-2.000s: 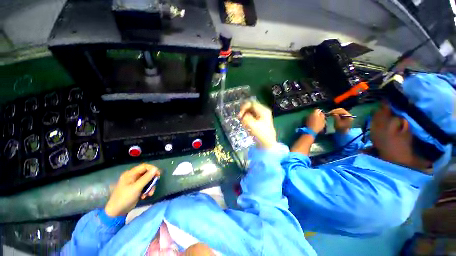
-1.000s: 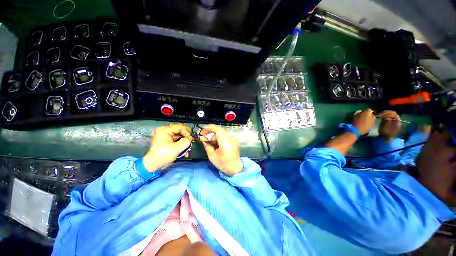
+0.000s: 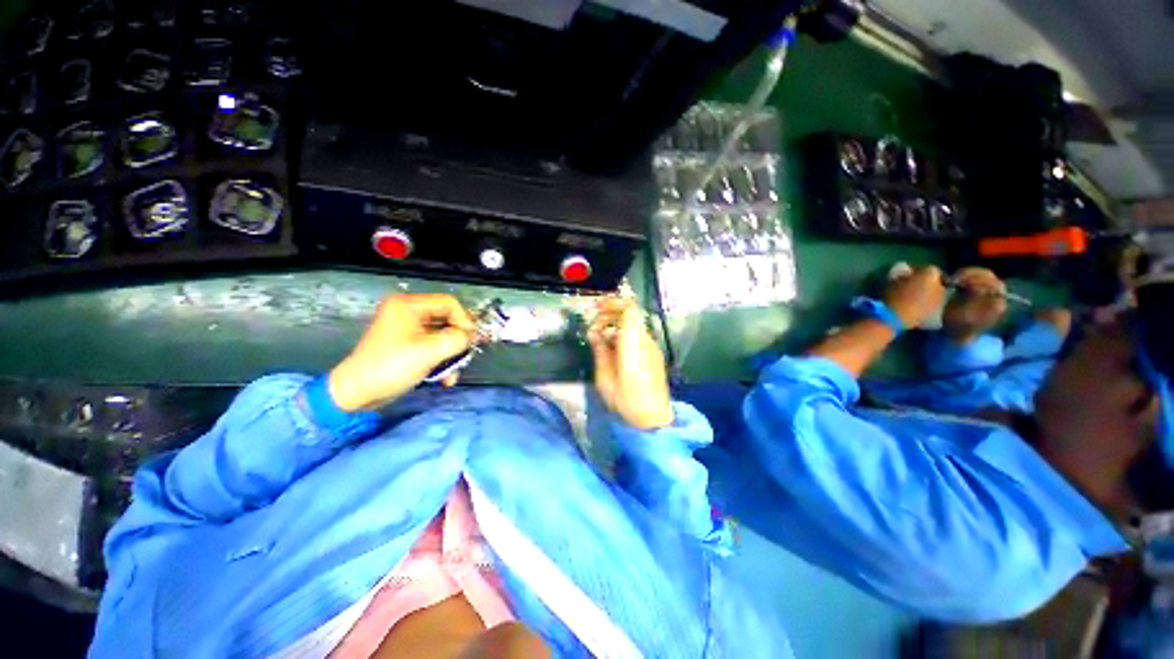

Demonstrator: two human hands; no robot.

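Observation:
My left hand (image 3: 408,350) is closed on a small dark watch case (image 3: 453,364) with a bright rim, low in front of the bench press (image 3: 476,206). A small dark part sticks up by its fingertips. My right hand (image 3: 626,354) is raised to the right of it, near the press's right button, fingertips close together. Whether it holds something small is too blurred to tell. A white film scrap (image 3: 525,323) lies on the bench between the hands.
The black parts tray (image 3: 116,167) with cases is left of the press. The clear blister tray (image 3: 724,213) is right of it. A covered tray (image 3: 39,515) is lower left. A neighbour in a blue smock (image 3: 927,476) works at right beside a small black tray (image 3: 888,193).
My right hand went from the clear tray to my left hand, then moved apart to the right. My left hand still holds the case. The view has shifted.

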